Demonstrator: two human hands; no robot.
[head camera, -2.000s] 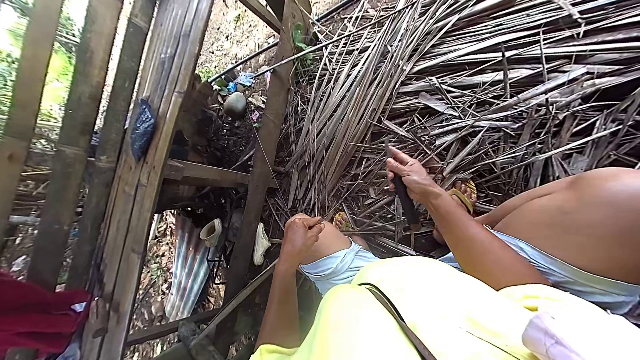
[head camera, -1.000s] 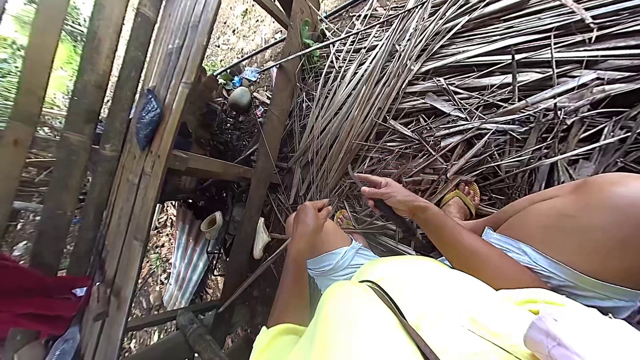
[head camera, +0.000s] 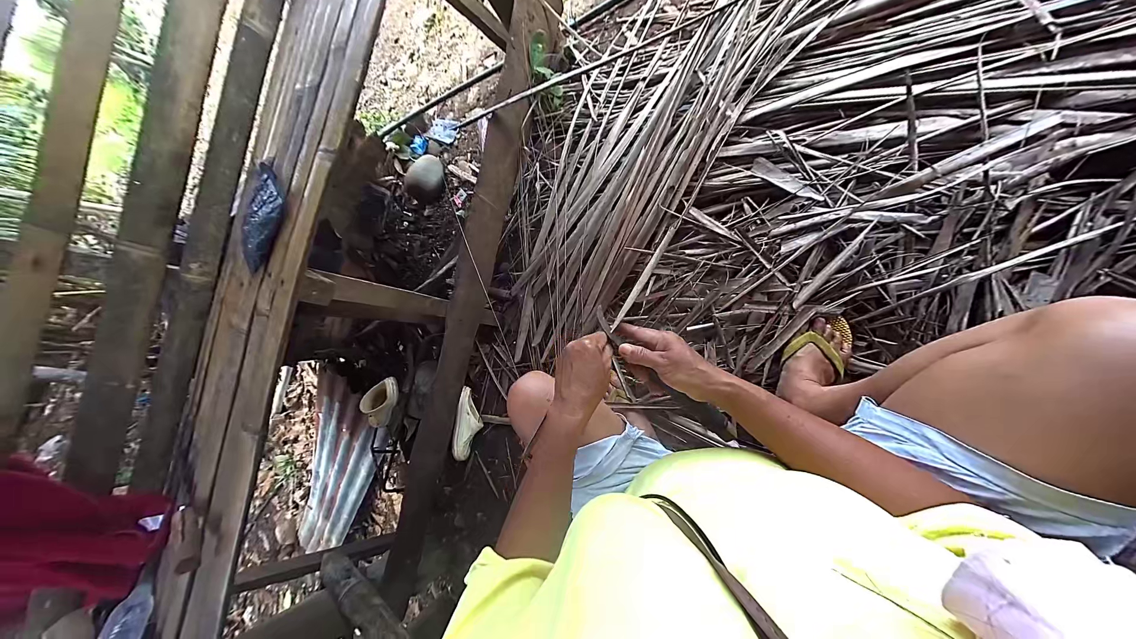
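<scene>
My left hand is closed on the end of a thin palm leaf strip, beside my raised knee. My right hand holds a dark-bladed knife, its tip against the strip near my left fingers. The knife's handle lies mostly hidden under the right palm. Both hands are close together, almost touching. Just beyond them a sheaf of dry palm leaf strips spreads away over the ground, and one pale strip slants up from the fingers.
Dry palm fronds cover the ground at the right, by my sandalled foot. A bamboo bench and a wooden post stand at the left. Near them are a rounded stone, a pale shoe, a corrugated sheet and red cloth.
The right hand with the knife has moved left, toward the left hand, which is raised from its place over the knee. The hands were well apart two seconds ago and now nearly meet.
</scene>
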